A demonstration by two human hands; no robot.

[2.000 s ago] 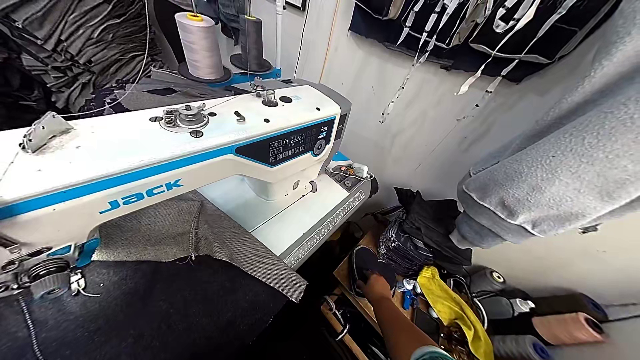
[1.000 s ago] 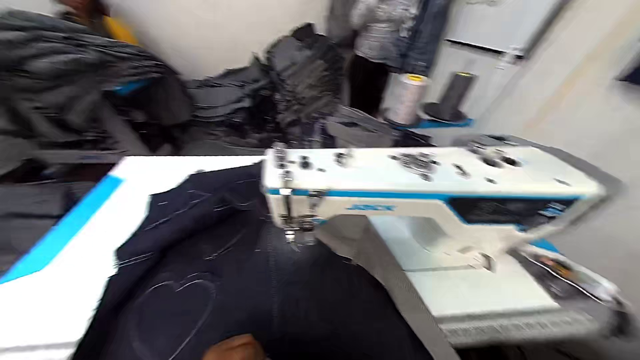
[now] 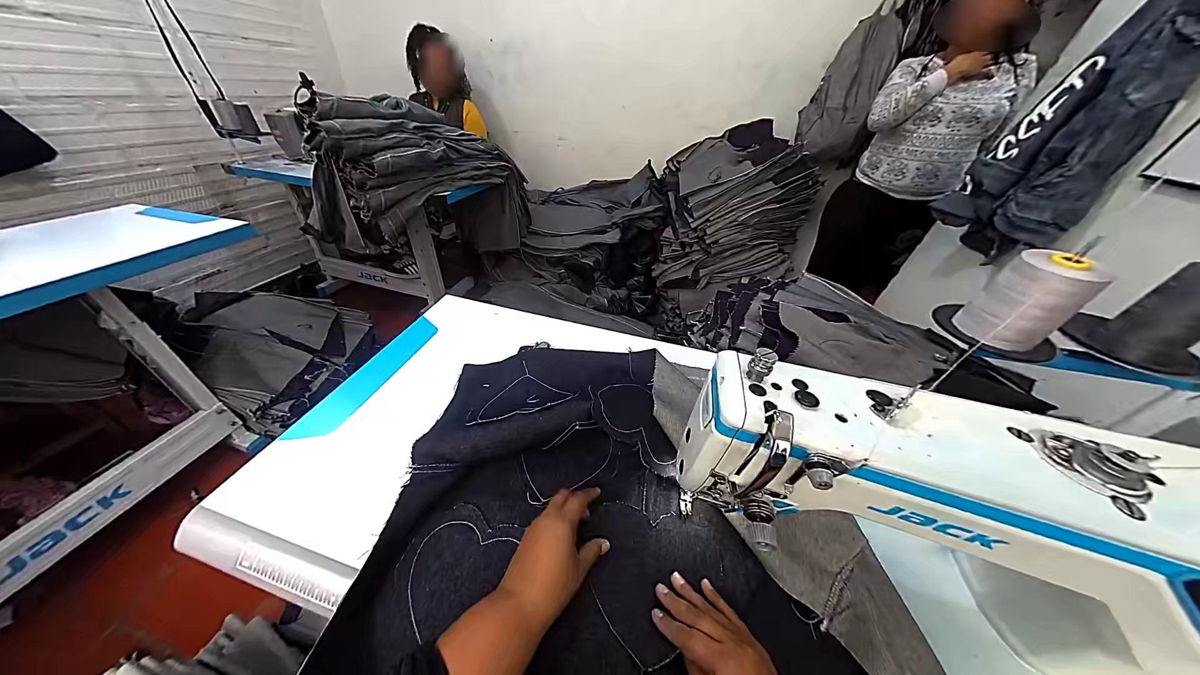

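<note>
A dark denim panel (image 3: 562, 450) with heart shapes outlined in light stitching lies across the sewing table. My left hand (image 3: 562, 544) rests on it left of the presser foot (image 3: 687, 504), fingers pointing away from me, thumb apart. Nearer to me and to the right, my right hand (image 3: 708, 623) lies palm down with fingers spread on the same panel. The head of the white and blue Jack sewing machine (image 3: 750, 422) stands over the panel's right side. A grey fabric piece (image 3: 825, 562) lies under the machine arm.
A cone of light thread (image 3: 1036, 295) stands behind the machine. Heaps of grey cut denim (image 3: 741, 206) rise beyond the white tabletop (image 3: 375, 469). One person (image 3: 947, 131) stands at the back right, another (image 3: 441, 80) is behind a piled table. Another white table (image 3: 103, 248) is at the left.
The view has swung left from the machine's right end to the stitched panel. Both hands are now on the denim; one second ago only part of one hand showed at the bottom edge.
</note>
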